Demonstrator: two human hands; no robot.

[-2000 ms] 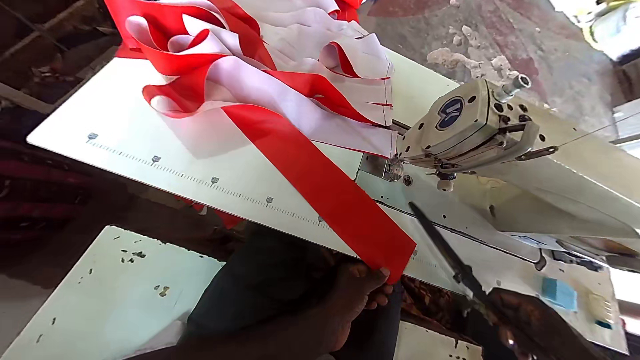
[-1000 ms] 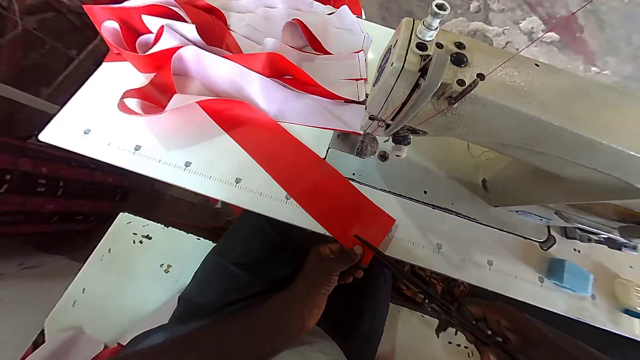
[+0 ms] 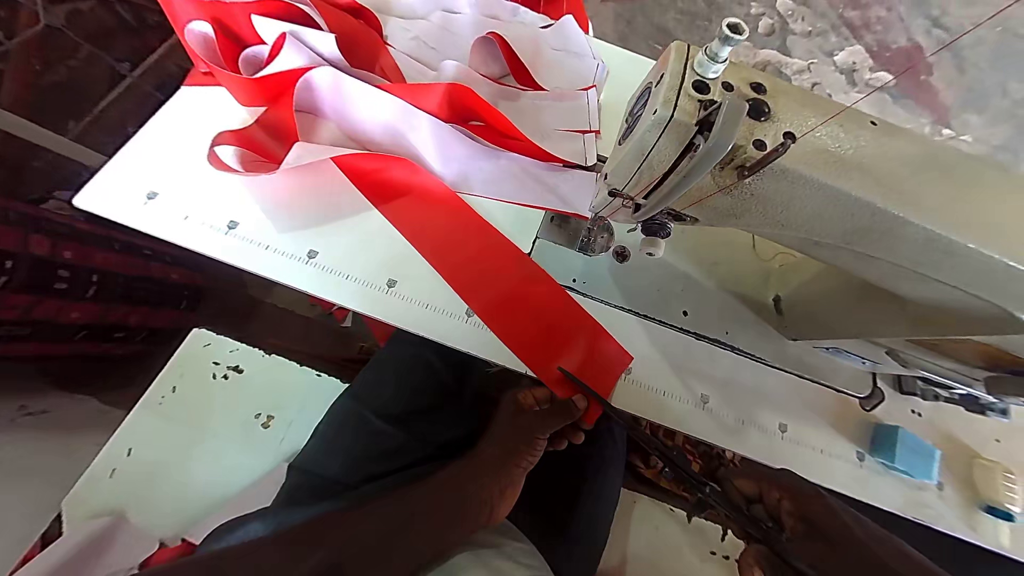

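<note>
A red fabric strip (image 3: 480,264) runs slantwise over the white sewing table's front edge, its end lying below the presser foot. My left hand (image 3: 536,424) pinches that end between thumb and fingers at the edge. My right hand (image 3: 784,512), at the lower right, grips the dark scissors (image 3: 664,452). Their blades reach to the strip's end beside my left thumb, one blade lying over the red cloth. Behind, a loose pile of red and white strips (image 3: 384,104) rests left of the sewing machine (image 3: 768,152).
The machine's presser foot (image 3: 596,234) stands just behind the strip. A blue block (image 3: 905,453) and a pale yellowish object with a blue end (image 3: 997,489) lie at the table's right. A worn pale board (image 3: 200,432) is at the lower left. A printed ruler runs along the table edge.
The scissors have moved left from beside the strip onto its end, with my right hand on them. My left hand keeps its pinch on the cloth. The view has shifted somewhat.
</note>
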